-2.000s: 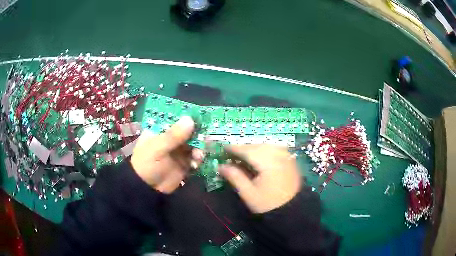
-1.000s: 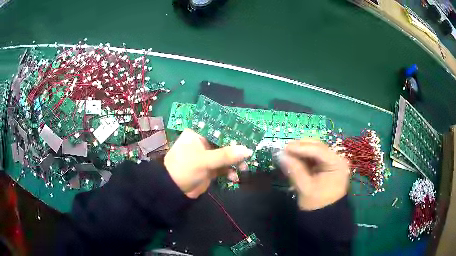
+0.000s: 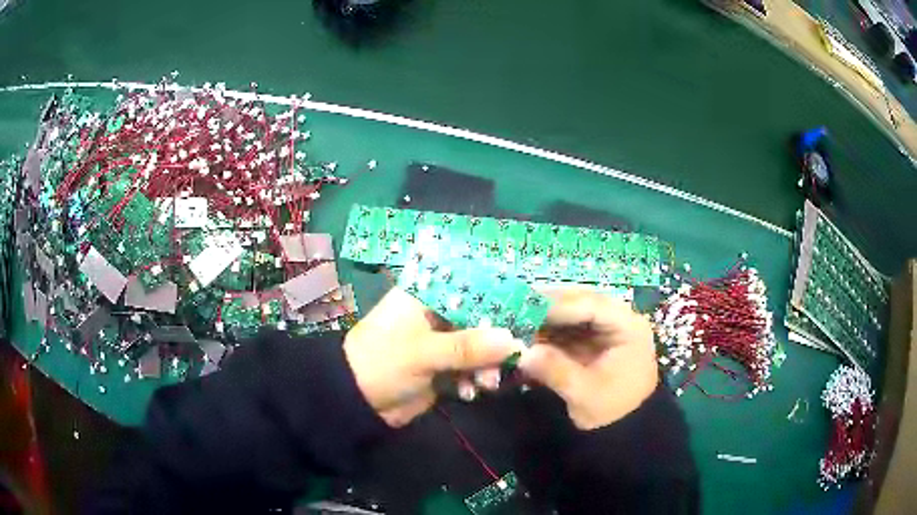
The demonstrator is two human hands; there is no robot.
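Note:
My left hand (image 3: 432, 357) holds a PCB strip (image 3: 468, 282) tilted over the centre of the bench, its thumb on the lower right end. My right hand (image 3: 593, 362) is at that same end, fingertips bent in against it; whether they pinch the strip or a small plug is hidden. Behind lies a long PCB panel (image 3: 583, 246) with rows of pale components. A small single PCB (image 3: 491, 493) with a red wire lies below my hands. A bundle of red wire leads (image 3: 719, 322) lies right of my right hand.
A tangled heap of wired boards (image 3: 191, 211) fills the left. A dark pad (image 3: 447, 189) lies behind the panel. At far right are a panel stack (image 3: 835, 287), a second wire bundle (image 3: 848, 427) and a cardboard edge (image 3: 900, 402). A white line (image 3: 503, 143) borders the darker green surface beyond.
Since one second ago, my right hand has moved left from beside the wire bundle to the end of the strip. My left hand still holds the strip, now slightly lower.

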